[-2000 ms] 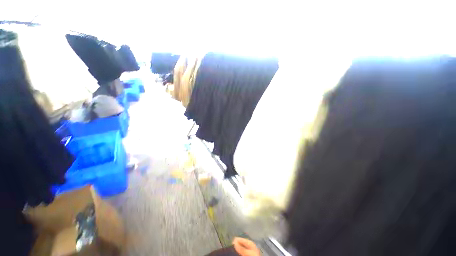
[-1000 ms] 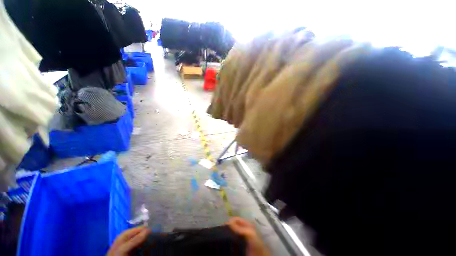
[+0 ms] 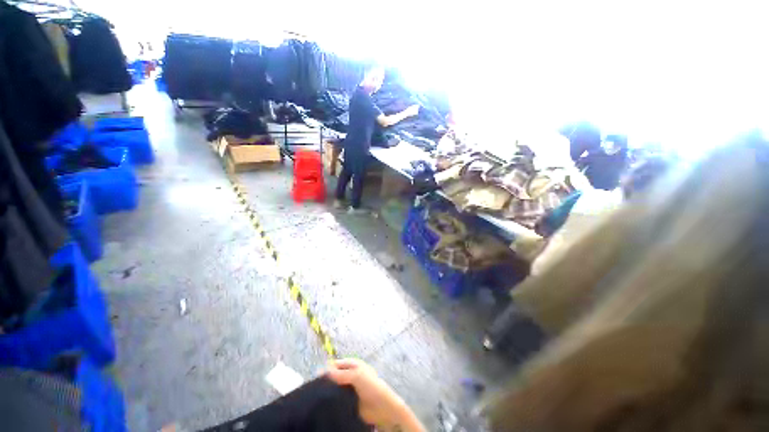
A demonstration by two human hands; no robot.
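A small black garment piece (image 3: 291, 412) is stretched low in front of me and cut off by the bottom edge. My right hand (image 3: 371, 392) grips its right end, with the fingers folded over the cloth. At its left end only a sliver of what looks like my left hand (image 3: 169, 428) shows at the bottom edge, so its grip cannot be made out.
Blue crates (image 3: 110, 181) line the left side beneath hanging dark garments (image 3: 29, 169). Yellow-black tape (image 3: 291, 283) crosses the floor. Blurred beige garments (image 3: 649, 295) hang close on the right. A person (image 3: 358, 139) stands at a table beyond red stools (image 3: 308, 175).
The view has moved forward and turned right, showing the person and piled tables. The black piece is still held, now tilted, and my left hand has slipped almost out of the picture.
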